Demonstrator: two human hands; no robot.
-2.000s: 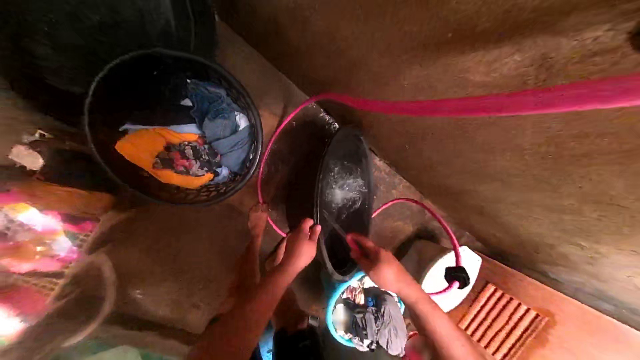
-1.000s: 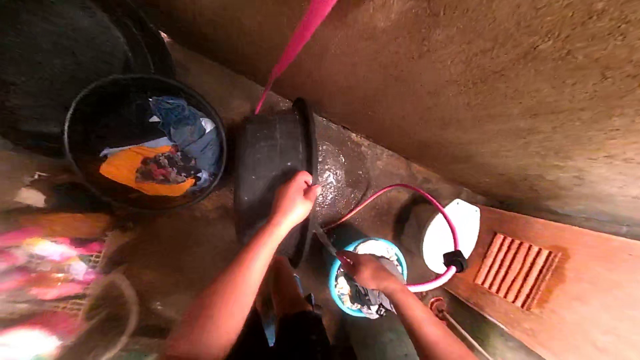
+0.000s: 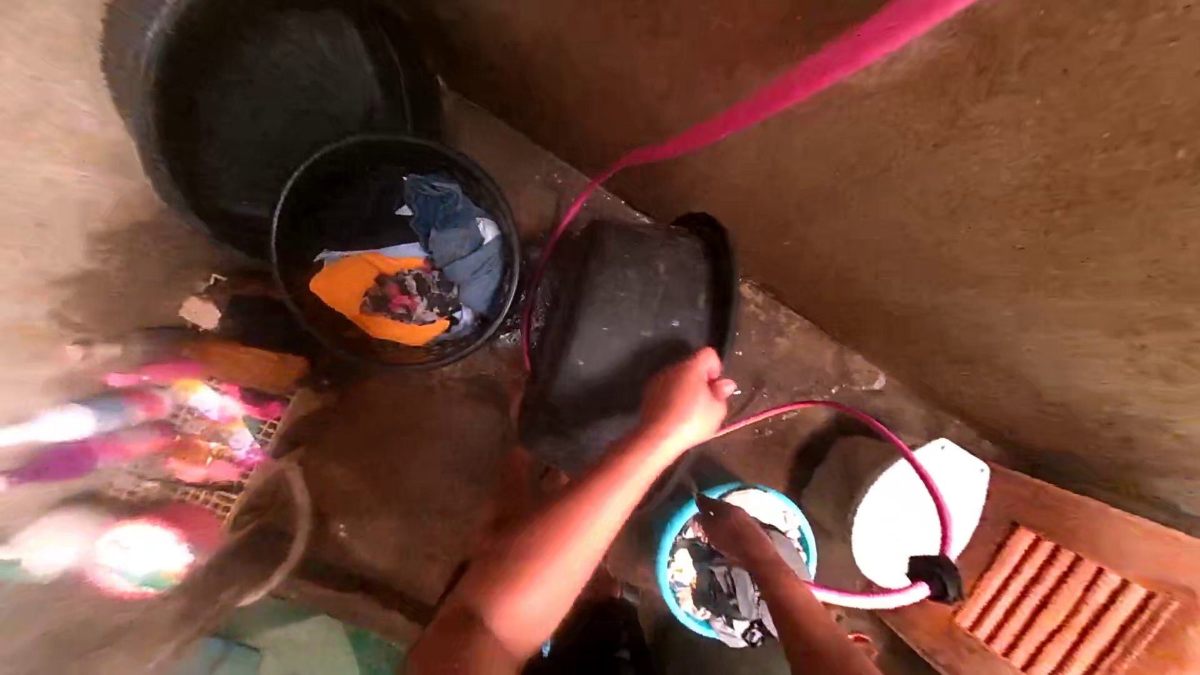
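Observation:
A black plastic tub [image 3: 619, 328] stands tipped on its side on the wet floor, its rim facing right. My left hand [image 3: 689, 389] is closed on the tub's lower rim. My right hand [image 3: 731, 530] is over a light-blue-rimmed basket [image 3: 666, 562] of dark and pale clothes [image 3: 727, 586]; its fingers seem to hold the end of something thin, too blurred to name. A pink hose [image 3: 797, 89] comes down from the upper right, runs behind the tub and curves out past my hands.
A black basket [image 3: 278, 225] holds orange and denim clothes, with a large black tub [image 3: 272, 103] behind it. A white lid-like object [image 3: 919, 516] and a ribbed orange-brown slab [image 3: 1064, 600] are at right. Colourful blurred items [image 3: 178, 441] lie at left. A rough wall [image 3: 937, 234] rises behind.
Two seconds ago the tub stood with water in it. It has been tipped over, and one second ago water was spilling from it onto the floor. The view has shifted.

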